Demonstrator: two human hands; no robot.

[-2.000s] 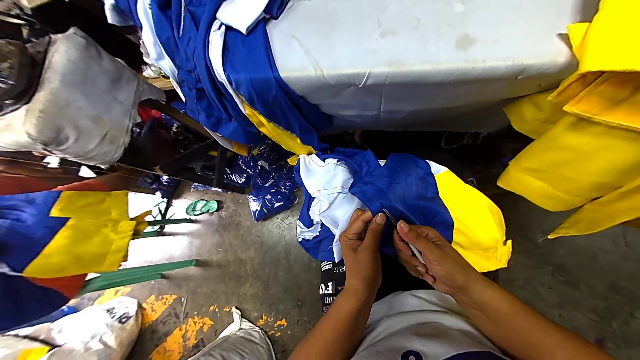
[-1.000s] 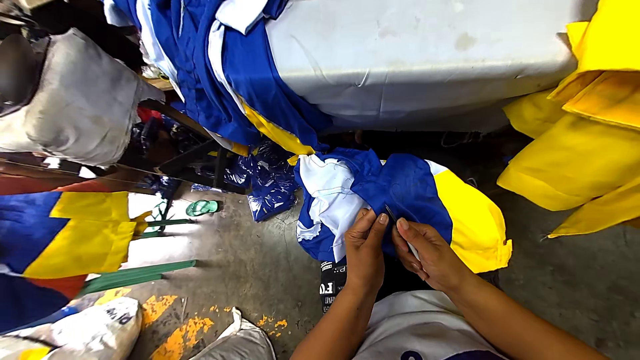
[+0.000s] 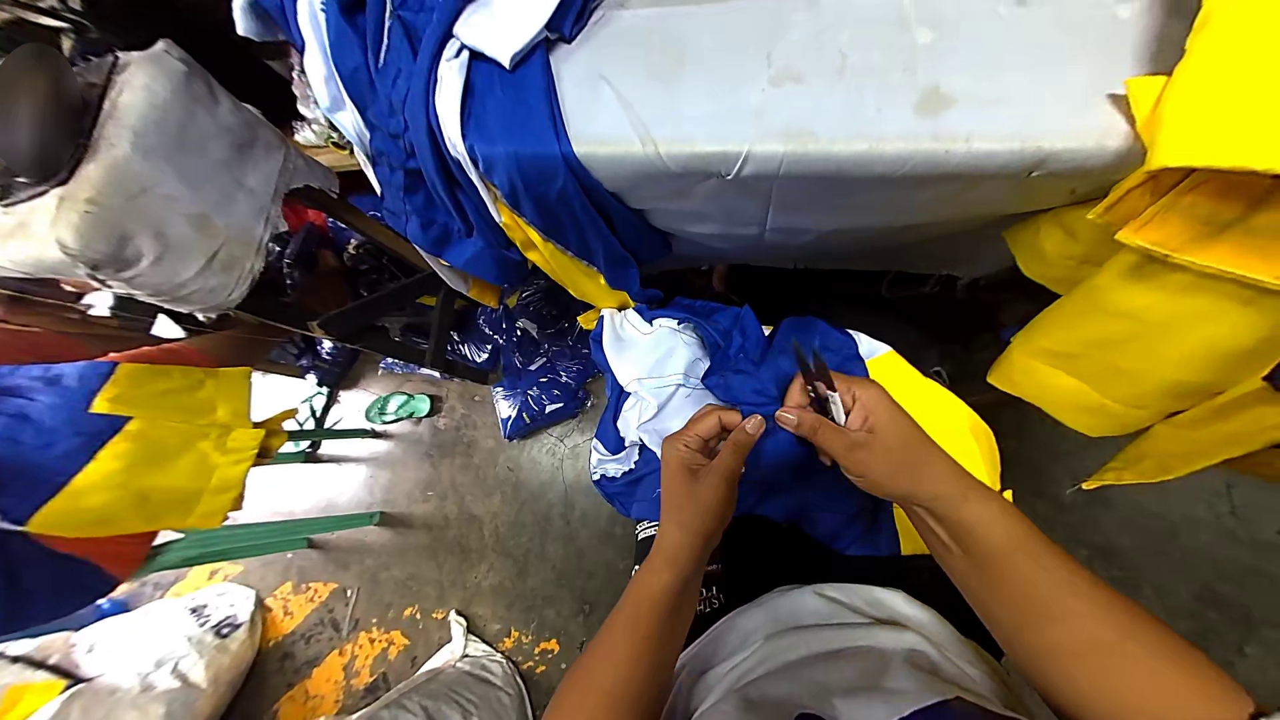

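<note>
Blue, white and yellow fabric (image 3: 800,480) lies across my lap. My right hand (image 3: 850,425) holds small thread snips (image 3: 822,385), their dark blades apart and pointing up and away from me, over the blue part. My left hand (image 3: 705,465) is just left of it, thumb and forefinger pinched together at the blue cloth; a bit of cloth or thread between them is too small to make out. The two thumbs are close together. The yellow part of the fabric spreads to the right of my right hand.
A grey-white covered table (image 3: 850,110) stands ahead, blue cloth (image 3: 500,130) draped over its left end. Yellow cloth (image 3: 1180,310) hangs at right. Plastic-wrapped blue packets (image 3: 540,370) and a green slipper (image 3: 398,406) lie on the floor. White sacks (image 3: 190,650) are at lower left.
The snips now show clearly in my right hand with their blades raised. My hands have drawn closer together, and the yellow part of the fabric has shifted toward me.
</note>
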